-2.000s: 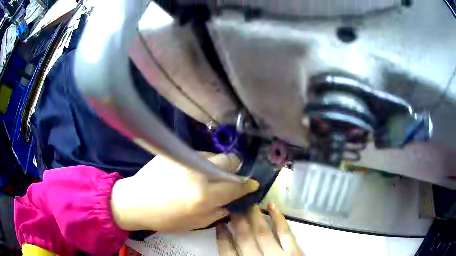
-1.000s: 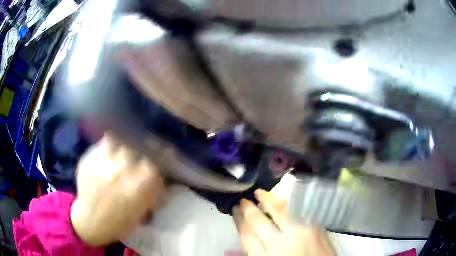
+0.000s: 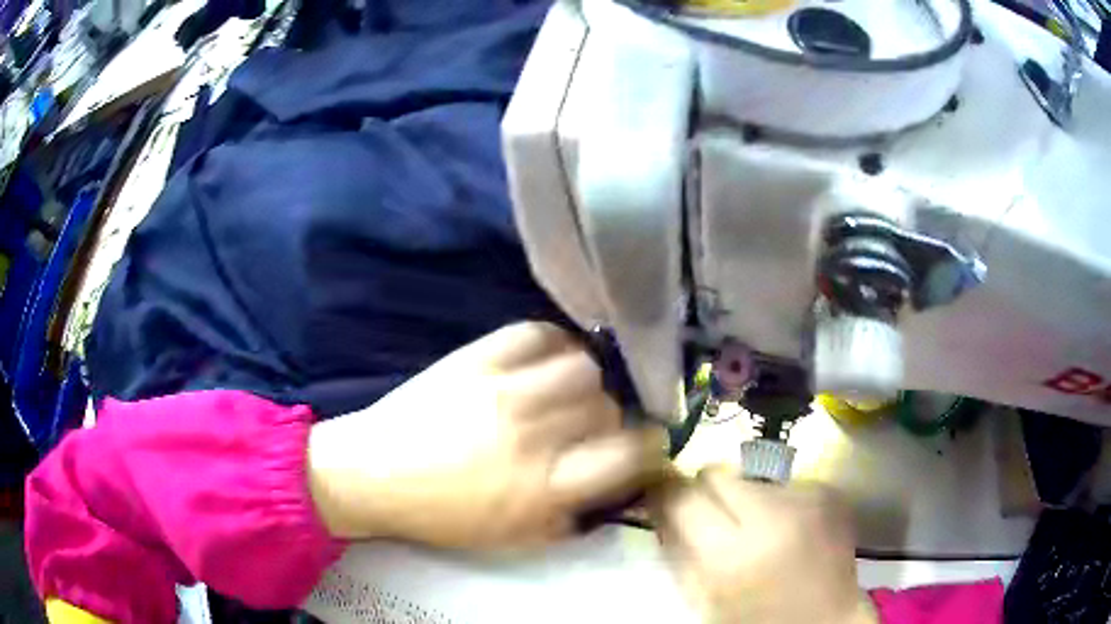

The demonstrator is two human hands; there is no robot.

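The dark navy garment piece (image 3: 329,244) fills the left side and runs under my left wrist. My left hand (image 3: 500,445) has its fingers curled at the cloth's near edge, left of the machine's needle area. My right hand (image 3: 761,542) is blurred and touches the left fingertips; a bit of dark cloth shows between and below the fingers. The white sewing machine head (image 3: 634,159) stands over the right side. The presser foot and needle are hidden. A pink-mauve disc (image 3: 733,369) shows under the head, with a lower ribbed knob (image 3: 768,460) right of it.
The thread tension dial (image 3: 863,262) juts from the head's front. Yellow and green loops (image 3: 932,412) lie right of the needle area. The white table (image 3: 487,591) shows at the front. Blue crates (image 3: 55,317) and stacked cloth are at the far left. A black item (image 3: 1072,567) is at the lower right.
The view has shifted, so the machine head appears farther right and less close. My left hand has moved right from the cloth's left part to meet my right hand.
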